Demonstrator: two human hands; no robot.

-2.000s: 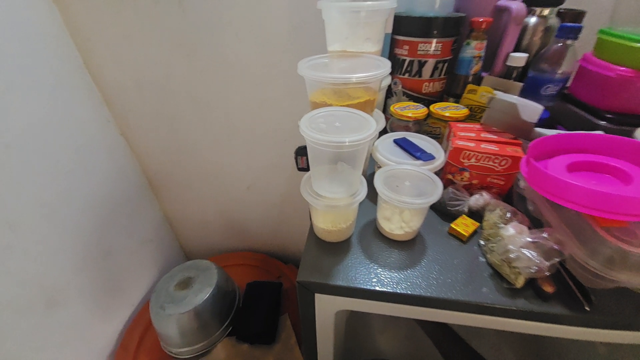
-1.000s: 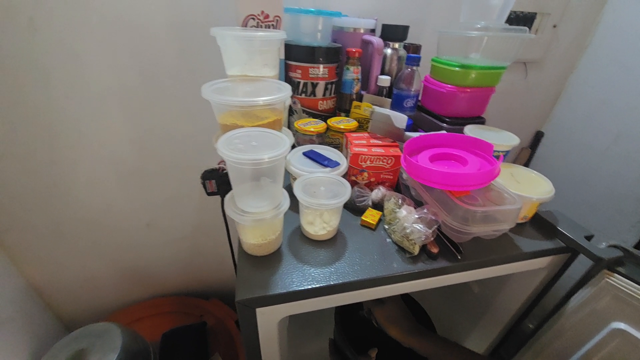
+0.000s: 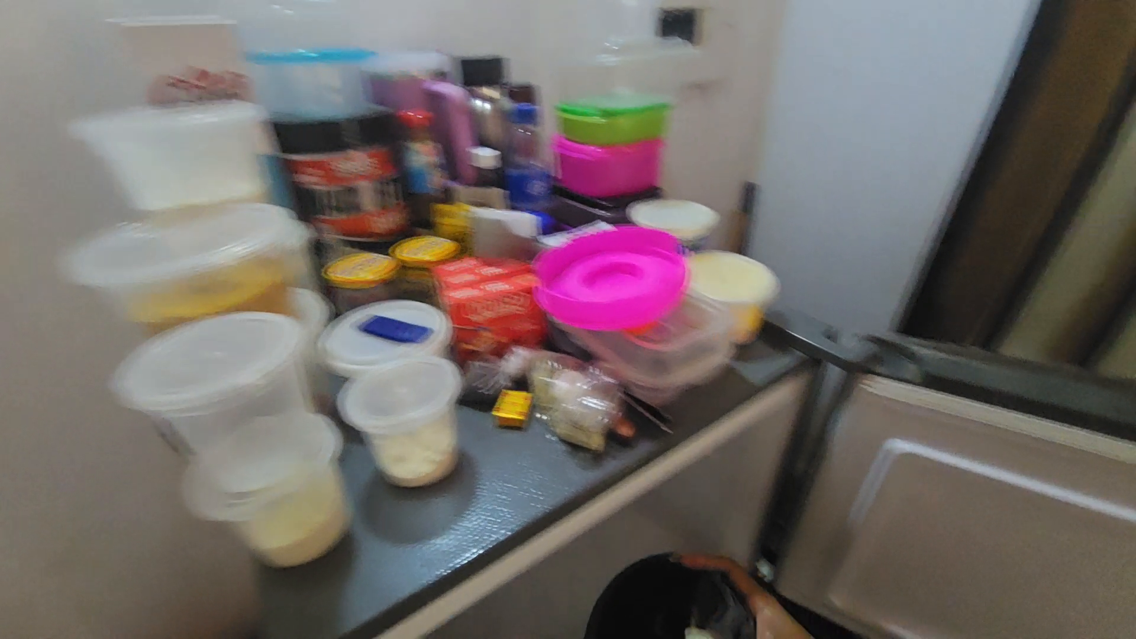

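At the bottom of the view my right hand (image 3: pixel 750 590) is at the rim of a round black container (image 3: pixel 639 599), its fingers curled over the right side of the rim. Something dark and shiny, like a plastic bag, and a small pale piece show inside the container. Only fingers and part of the hand are visible, with blur over them. The container is below the front edge of a dark grey appliance top (image 3: pixel 426 532). My left hand is out of view.
On the appliance top stand stacked clear tubs (image 3: pixel 213 382), a small lidded tub (image 3: pixel 404 426), red boxes (image 3: pixel 493 311), a pink lid (image 3: pixel 612 275), a plastic bag of herbs (image 3: pixel 577 404) and several bottles. An open door (image 3: pixel 985 506) with a pale inner panel is at the right.
The view has swung strongly to the right, bringing the open door into sight. The black container and the hand at it show more plainly than a second ago.
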